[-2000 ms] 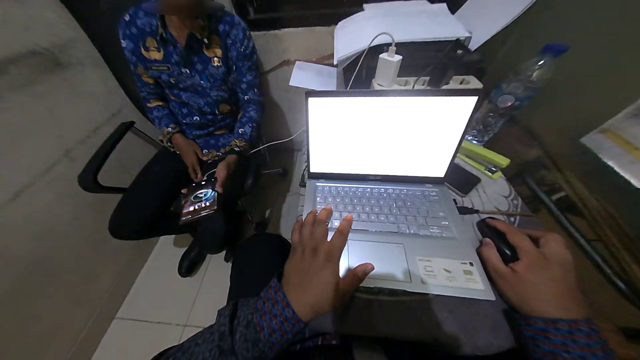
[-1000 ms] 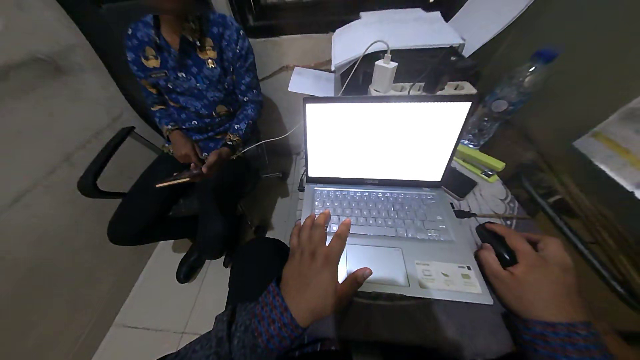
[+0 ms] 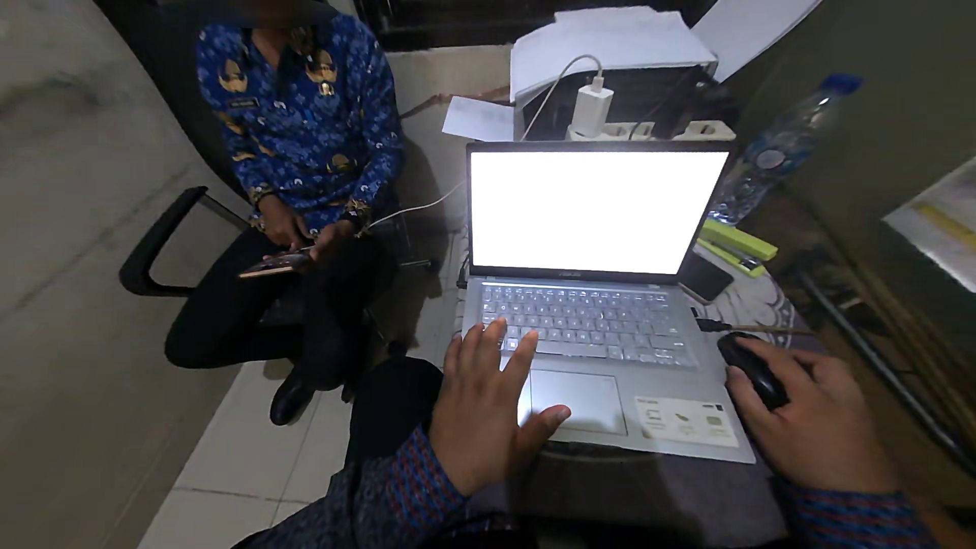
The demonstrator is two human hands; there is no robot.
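A silver laptop (image 3: pixel 579 305) stands unfolded on a small table, its screen (image 3: pixel 595 210) glowing blank white. My left hand (image 3: pixel 488 404) lies over the laptop's lower left part, fingers spread, fingertips at the keyboard's lower left edge and thumb over the touchpad (image 3: pixel 576 402); it holds nothing. Right of the laptop, my right hand (image 3: pixel 808 412) is closed around a black computer mouse (image 3: pixel 753 370). A cable plugs into the laptop's right side just above the mouse.
A dark smartphone (image 3: pixel 706 276), a yellow-green stapler (image 3: pixel 736 245) and a plastic bottle (image 3: pixel 774 156) stand right of the screen. Behind it are a power strip (image 3: pixel 701 131), a white charger (image 3: pixel 592 109) and papers (image 3: pixel 610 46). At left, a seated person (image 3: pixel 305 130) holds a phone (image 3: pixel 276 264).
The seated person's phone, its screen facing the camera two seconds ago, is now tilted flatter. Both of my hands have kept their places on the laptop and the mouse.
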